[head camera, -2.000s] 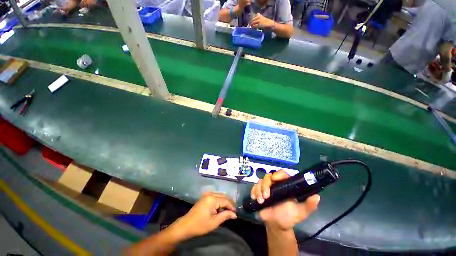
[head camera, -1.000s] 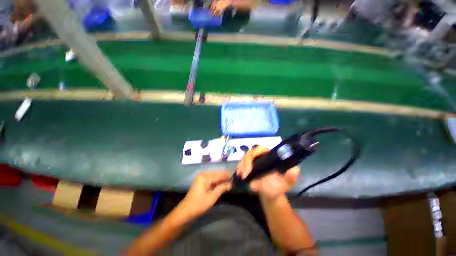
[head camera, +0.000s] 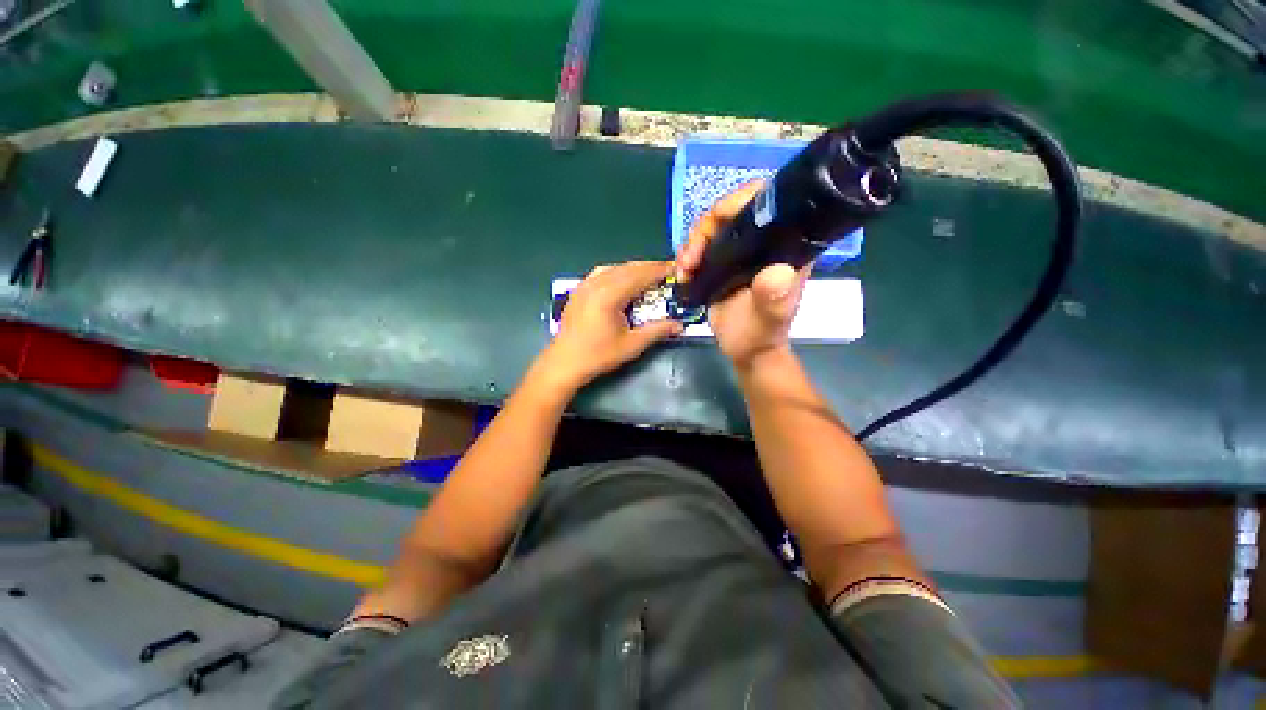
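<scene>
My right hand is closed around the black electric screwdriver, which leans with its lower end over the white fixture plate. Its tip is hidden between my hands. My left hand lies over the left part of the plate, its fingertips at a small unit with metal and coloured bits by the screwdriver's lower end. Whether those fingers grip the unit is hidden. The blue tray of small silvery screws is behind the plate, partly covered by my right hand and the screwdriver.
The screwdriver's black cord curves over the bench at the right. Dark-handled pliers and a white block lie far left. A metal crossbar and a post stand at the green conveyor. Cardboard boxes are below.
Both hands have moved forward from the bench's near edge onto the fixture plate, and the screwdriver with them, now more upright. The view has tilted down, showing more of my clothing.
</scene>
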